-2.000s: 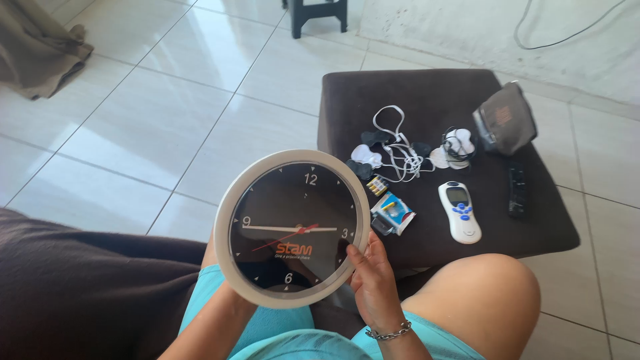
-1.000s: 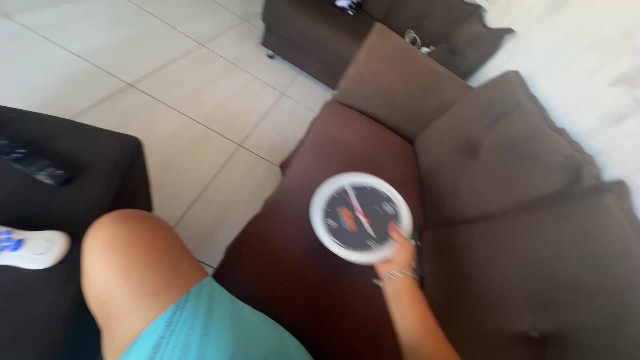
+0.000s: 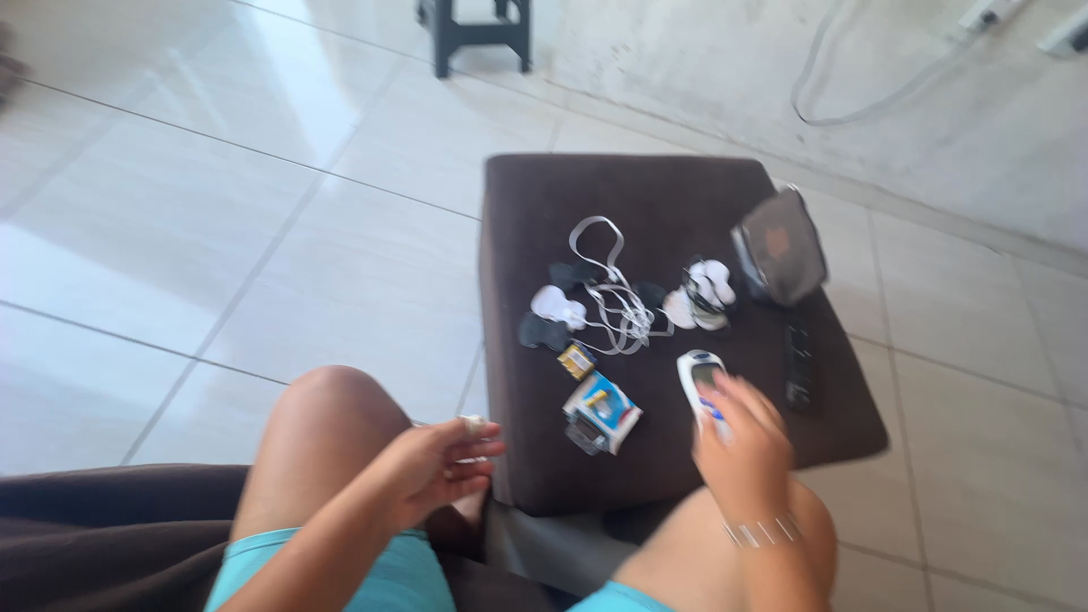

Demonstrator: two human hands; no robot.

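Observation:
My right hand [image 3: 744, 442] reaches over the near right part of a dark upholstered ottoman [image 3: 544, 195], its fingers on a white handheld device with a small screen and blue buttons [image 3: 690, 367]. Whether the fingers are closed round the device cannot be told. My left hand [image 3: 446, 467] is held above my knee, left of the ottoman, fingers apart, with nothing plainly in it. Between the hands lie a blue and white box [image 3: 618, 410] and a small yellow pack [image 3: 577, 362]. Behind them are tangled white cables [image 3: 625, 314] with white pads [image 3: 554, 306] and dark pads [image 3: 542, 332].
A black remote control [image 3: 797, 365] lies right of the device, below a grey-brown pouch [image 3: 786, 246]. Beside the cables is a bundle of white pads with a dark cord [image 3: 705, 293]. A dark plastic stool [image 3: 482, 36] stands by the wall, where a cable [image 3: 850, 119] hangs.
The wall clock was in both hands, then in my right hand over the sofa; now it is out of view. My right hand has come to the white device. The view has swung back to the ottoman.

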